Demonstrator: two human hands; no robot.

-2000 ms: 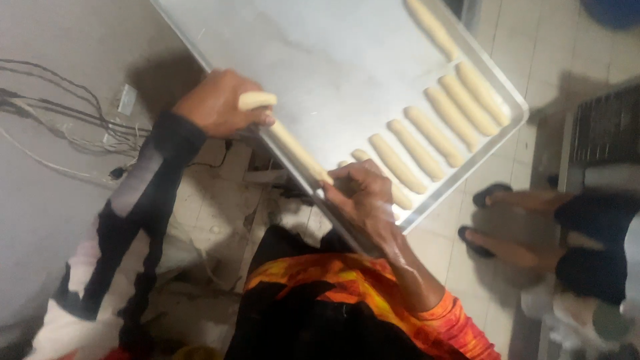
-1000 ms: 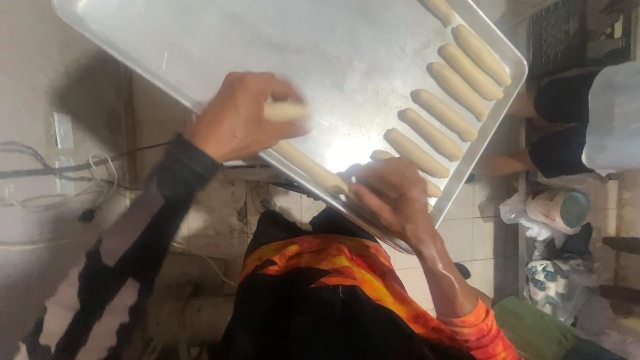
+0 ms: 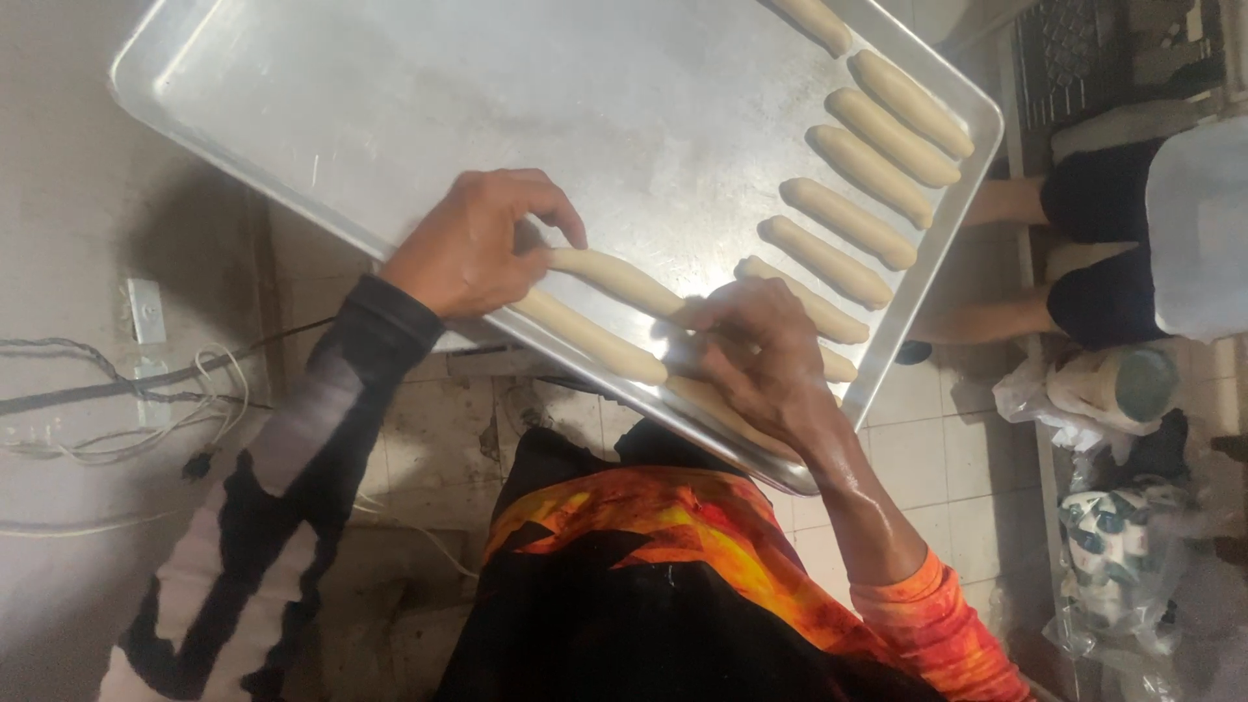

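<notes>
A metal baking tray (image 3: 409,107) lies in front of me, with several rolled dough sticks (image 3: 848,224) side by side along its right edge. Between my hands is one dough stick (image 3: 619,281); my left hand (image 3: 487,244) pinches its left end with thumb and fingers, and my right hand (image 3: 765,356) is on its right end. Just nearer to me, another dough stick (image 3: 590,336) lies along the near rim. A further dough stick (image 3: 726,414) continues that line toward the near corner, partly under my right hand.
On the right, another person's legs (image 3: 1004,317) and dark shorts show beyond the tray. Plastic bags with items (image 3: 1111,556) and a container (image 3: 1141,383) are on the right side. Cables (image 3: 205,390) hang along the wall at the left.
The dough stick in my left hand now stretches across to my right hand, farther in from the near rim. A dough stick now lies uncovered along that rim. The view has shifted.
</notes>
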